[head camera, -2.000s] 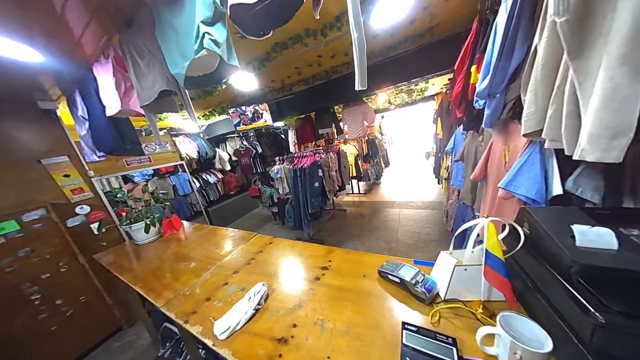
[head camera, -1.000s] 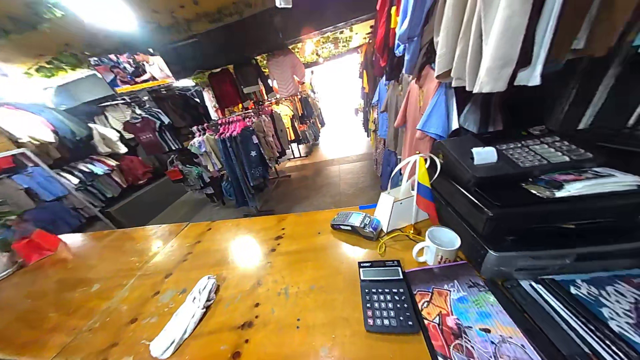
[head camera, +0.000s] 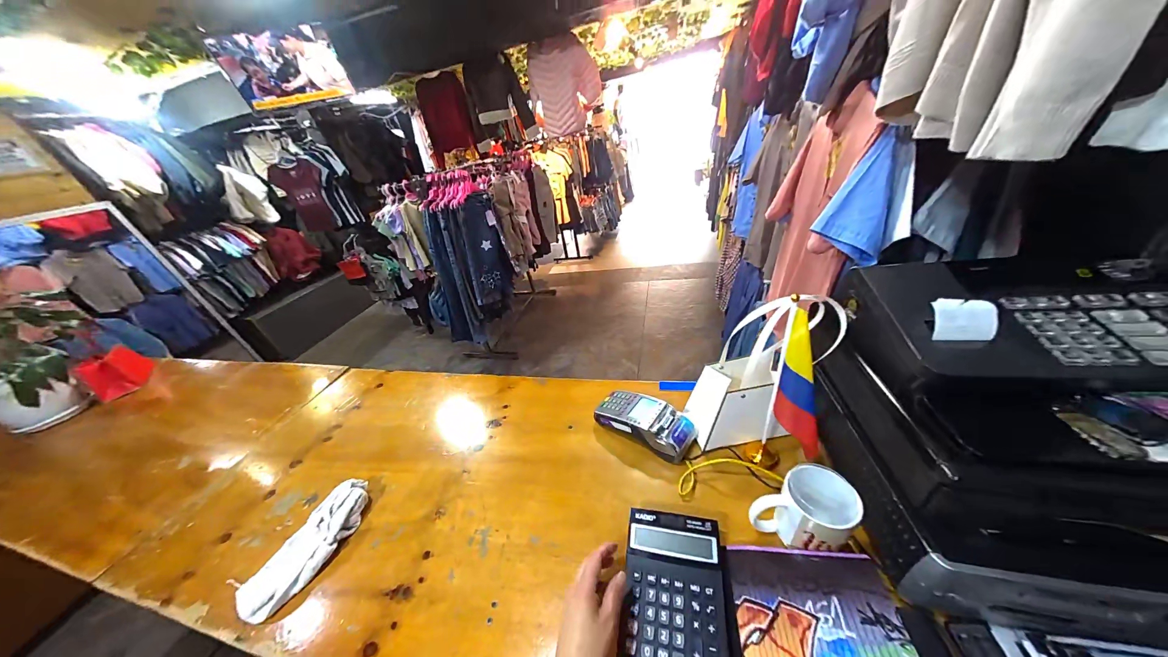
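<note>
My left hand (head camera: 593, 602) comes in at the bottom edge, its fingers slightly apart beside the left side of a black desktop calculator (head camera: 675, 584); whether they touch it is unclear. My right hand is out of view. The calculator lies on the wooden counter, with a booklet with a graffiti-style cover (head camera: 812, 602) on its right. Behind the booklet stands a white mug (head camera: 817, 506). A card payment terminal (head camera: 644, 422) lies beside a white paper gift bag (head camera: 730, 406) and a small yellow, blue and red flag (head camera: 797, 383). A rolled white cloth (head camera: 304, 550) lies left on the counter.
A black cash register (head camera: 912, 319) stands at the right. A yellow cord (head camera: 721, 464) loops near the mug. A potted plant (head camera: 32, 392) and a red object (head camera: 114, 372) are at far left. Clothes racks (head camera: 470, 246) stand beyond the counter (head camera: 438, 511).
My left hand has come into view beside the calculator, where no hand showed before. The view has turned right and down since the oldest frame.
</note>
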